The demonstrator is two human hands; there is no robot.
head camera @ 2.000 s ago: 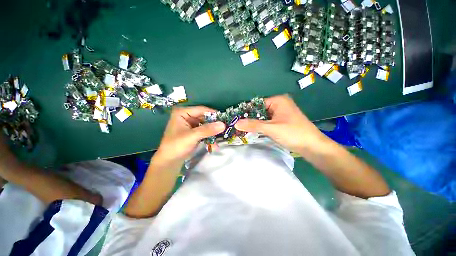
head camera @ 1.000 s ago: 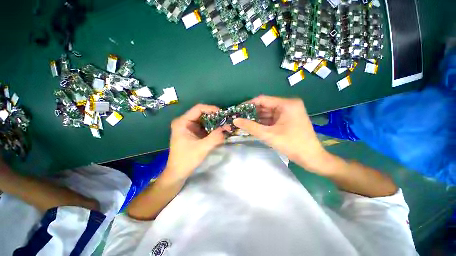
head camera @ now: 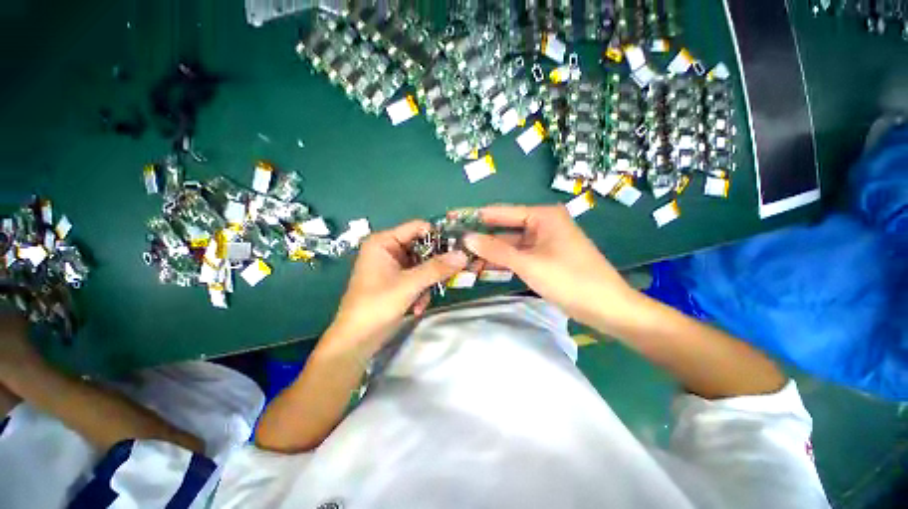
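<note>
My left hand (head camera: 383, 273) and my right hand (head camera: 538, 249) meet at the bench's front edge, before my body. Between their fingers is a small cluster of green-silver circuit boards (head camera: 445, 235). My left hand holds its left end, my right hand its right end, with both thumbs on the near side. Fingers hide much of it. A silver-white battery with a yellow edge (head camera: 462, 279) hangs below the fingers. How many boards are held cannot be told.
A loose board pile (head camera: 234, 234) lies left of my hands. Rows of boards (head camera: 637, 129) with batteries lie at the back right, beside a long dark panel (head camera: 777, 109). Small black parts (head camera: 181, 97) lie back left. A neighbour's arm (head camera: 90, 398) is at left; blue clothing (head camera: 796, 278) is at right.
The view has shifted, so the bench items sit lower and more of the back rows shows. The held boards are turned and more covered by my fingers. Both hands still hold them.
</note>
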